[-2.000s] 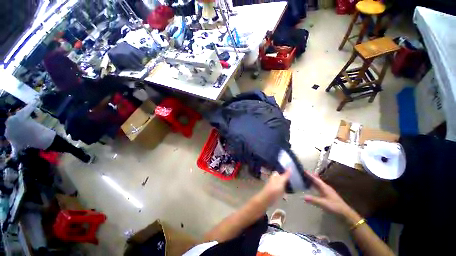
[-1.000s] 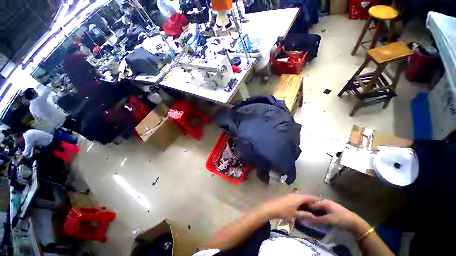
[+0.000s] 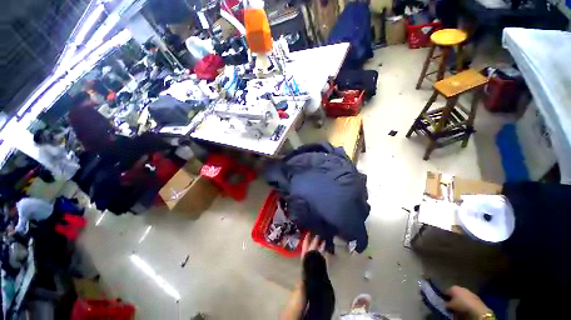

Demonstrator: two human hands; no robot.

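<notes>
My left hand (image 3: pixel 312 244) is extended beside the near right corner of a red slotted crate (image 3: pixel 263 232), fingers apart. A black shape (image 3: pixel 318 275), perhaps cloth, covers the wrist; whether the hand grips it is unclear. My right hand (image 3: pixel 466 302) is low at the right, partly cut off by the bottom edge, and holds a small dark piece with a pale edge (image 3: pixel 433 297). A dark garment heap (image 3: pixel 325 190) lies over a seat beside the crate. The crate holds mixed cloth scraps.
A white disc-like roll (image 3: pixel 486 217) lies on a cardboard-topped stand at right, beside black cloth (image 3: pixel 545 250). Wooden stools (image 3: pixel 462 82) and a bench (image 3: pixel 348 132) stand further back. A sewing table (image 3: pixel 244 142) and carton (image 3: pixel 188 190) are at left. People sit at far left.
My hands were together in front of me. They have parted: the left moved forward to the crate, the right moved right and down with the dark piece. The view has shifted.
</notes>
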